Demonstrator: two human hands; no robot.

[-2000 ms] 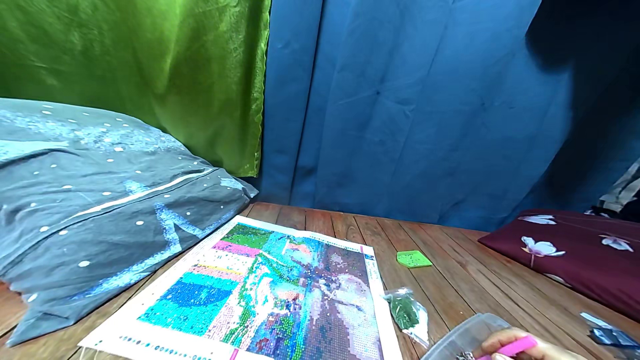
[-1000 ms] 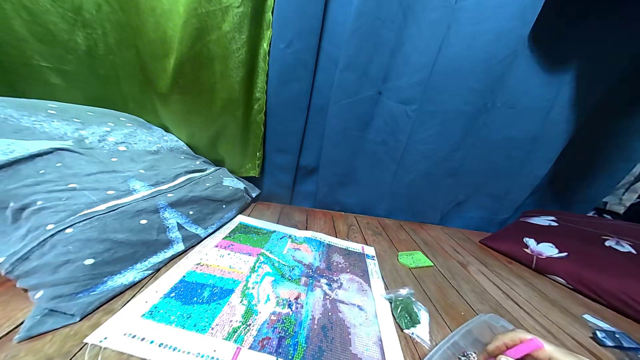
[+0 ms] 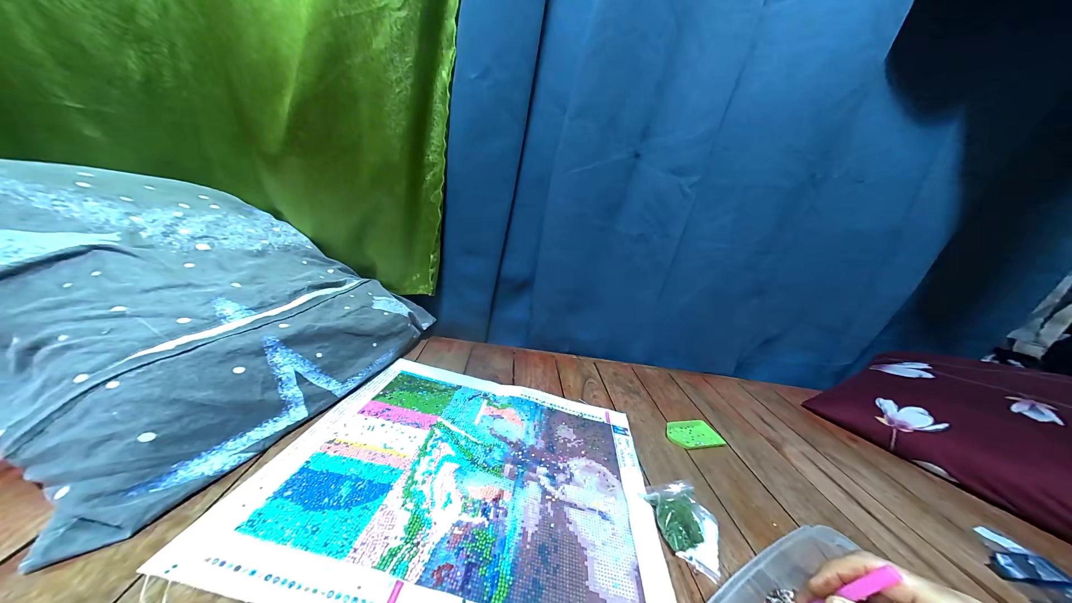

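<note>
At the bottom right, my right hand (image 3: 871, 579) grips a flat pink piece (image 3: 871, 582), its kind unclear, at the rim of a clear plastic container (image 3: 783, 557). Small dark bits (image 3: 780, 595) show inside the container, partly cut off by the frame. To its left a diamond painting canvas (image 3: 452, 486) lies flat, largely covered with coloured drills. Between canvas and container is a small clear bag of green drills (image 3: 680, 521). A bright green bead tray (image 3: 695, 434) sits farther back on the wooden floor (image 3: 754, 469). My left hand is out of view.
A grey patterned pillow (image 3: 193, 352) lies along the canvas's left side. Green (image 3: 335, 126) and blue (image 3: 670, 184) curtains hang behind. A maroon flowered pillow (image 3: 997, 427) is at the right, with a dark small packet-like item (image 3: 1028, 567) near the right edge.
</note>
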